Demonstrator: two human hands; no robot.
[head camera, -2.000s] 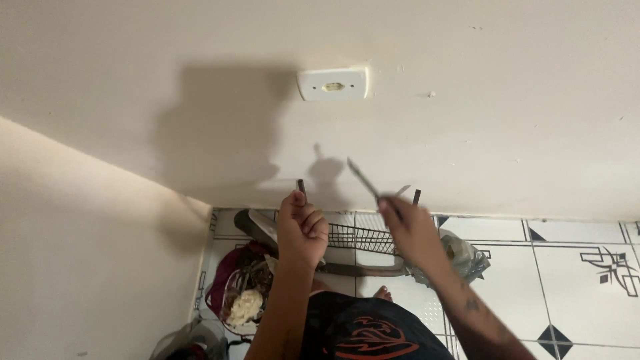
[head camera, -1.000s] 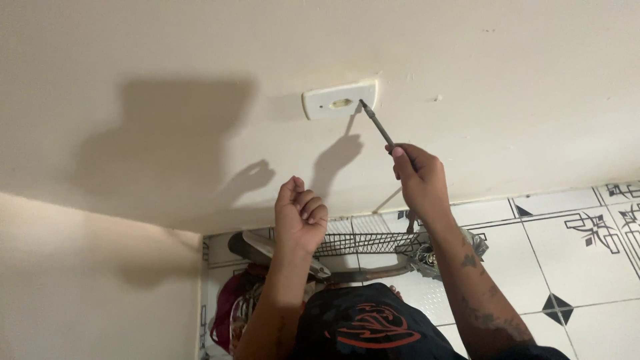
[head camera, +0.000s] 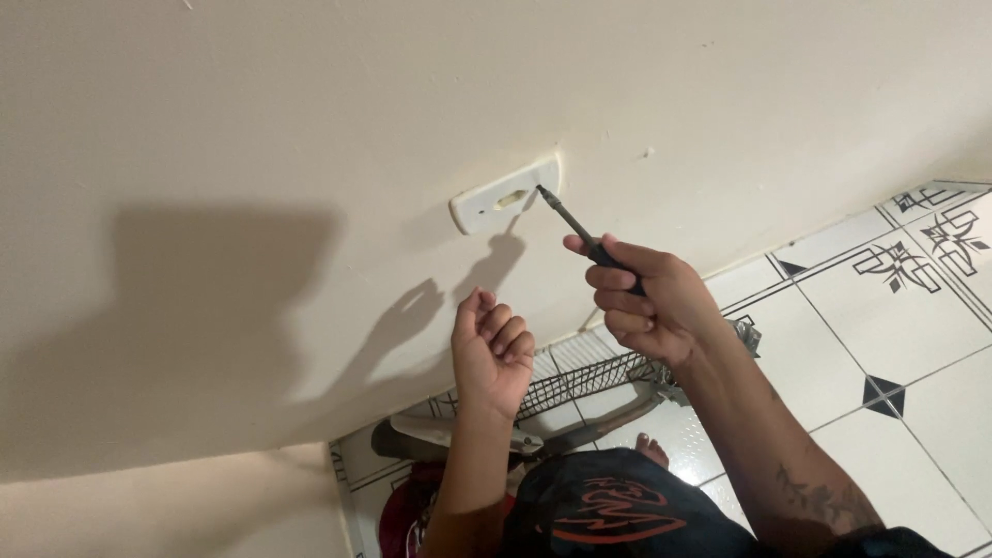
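Note:
A white outlet cover plate (head camera: 484, 203) is set on the cream wall, with a socket opening in its middle and a small screw hole near its left end. My right hand (head camera: 651, 298) grips the dark handle of a screwdriver (head camera: 573, 221), whose tip is at the plate's right end, where the other hole is hidden by it. Below the plate, my left hand (head camera: 494, 349) is raised with its fingers curled in. Whether something small lies inside those fingers cannot be told. The left hand does not touch the plate.
On the patterned tile floor (head camera: 814, 333), close to the wall's foot, are a black wire rack (head camera: 581, 384) and a curved frame part (head camera: 612, 422). A dark red cloth or bag (head camera: 403, 504) lies at lower left. A bare foot (head camera: 651, 448) shows near the dark shirt.
Two seconds ago the screwdriver was away from the plate, below it; its tip came to the plate's right end by one second ago and remains there. The view has tilted.

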